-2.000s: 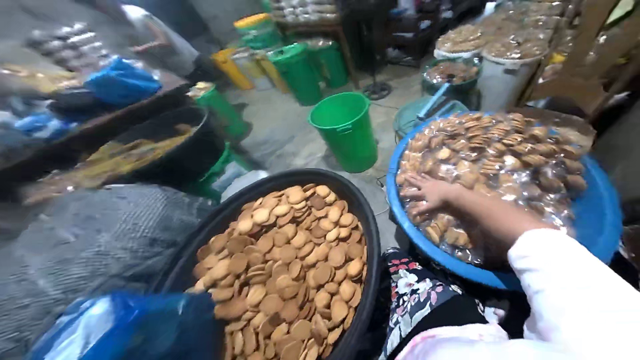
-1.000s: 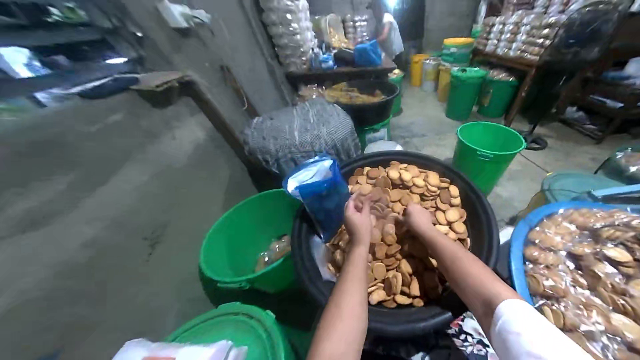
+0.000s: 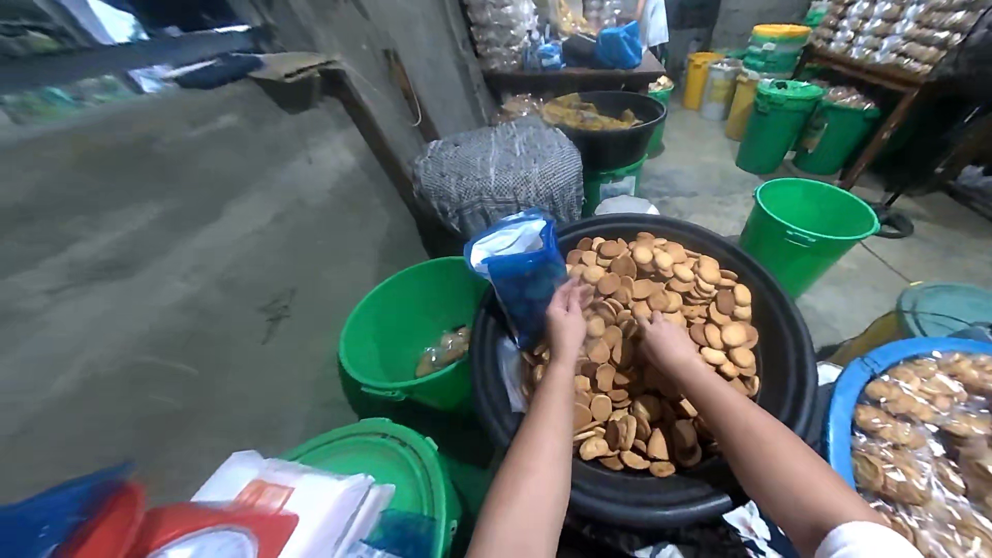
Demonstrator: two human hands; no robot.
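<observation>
A wide black plastic tub [image 3: 790,364] holds a heap of round brown biscuits [image 3: 643,287]. Over the left part of the heap is my left hand [image 3: 570,318], close to a blue plastic bag [image 3: 523,271] that stands at the tub's left rim with its white inside showing. My right hand [image 3: 668,341] reaches into the middle of the heap, fingers down among the biscuits. Whether either hand grips a biscuit or a clear bag cannot be told. At the right, a blue basin [image 3: 841,411] holds many clear bags of biscuits [image 3: 914,434].
Left of the tub stands a green bucket [image 3: 372,333] with bagged biscuits low inside. A lidded green bucket [image 3: 411,457] bears white packs. Another green bucket [image 3: 810,225] is at the back right. Behind lie a grey woven sack [image 3: 504,170] and a black basin [image 3: 612,143]. A person stands far back.
The view has swung left since the earliest frame. There, my right hand lay on the bagged biscuits in the blue basin; now both hands are at the loose biscuits in the black tub.
</observation>
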